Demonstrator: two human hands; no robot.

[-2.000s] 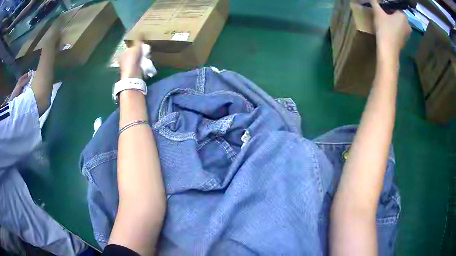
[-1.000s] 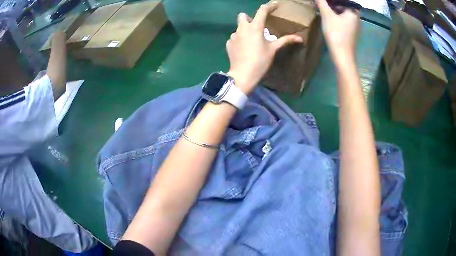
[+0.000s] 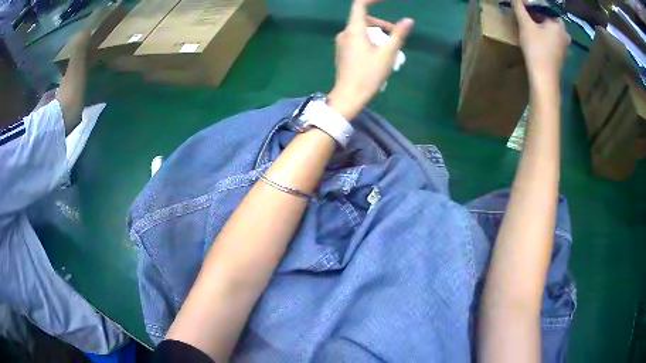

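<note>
My left hand [image 3: 361,64] is raised over the table beyond the denim jacket [image 3: 397,262], thumb and forefinger spread, with a small crumpled white wad [image 3: 386,44] held in it. My right hand [image 3: 544,44] is at the top right, holding a slim black tool [image 3: 542,10], partly hidden and blurred. It is over the right side of an upright brown carton [image 3: 489,78]. My left hand is left of this carton and not touching it. The jacket lies in a heap under both forearms.
Two closed cartons lie flat at the upper left [image 3: 202,42], with small white labels. More cartons stand at the right [image 3: 613,106], beside papers. A person in a white shirt [image 3: 32,156] is at the left, with a white sheet [image 3: 85,135]. The table [image 3: 283,64] is glossy green.
Over two seconds my left hand moved right from the flat carton, reached the upright carton, then moved off it. The flat cartons shifted left in view. My right hand still holds the black tool.
</note>
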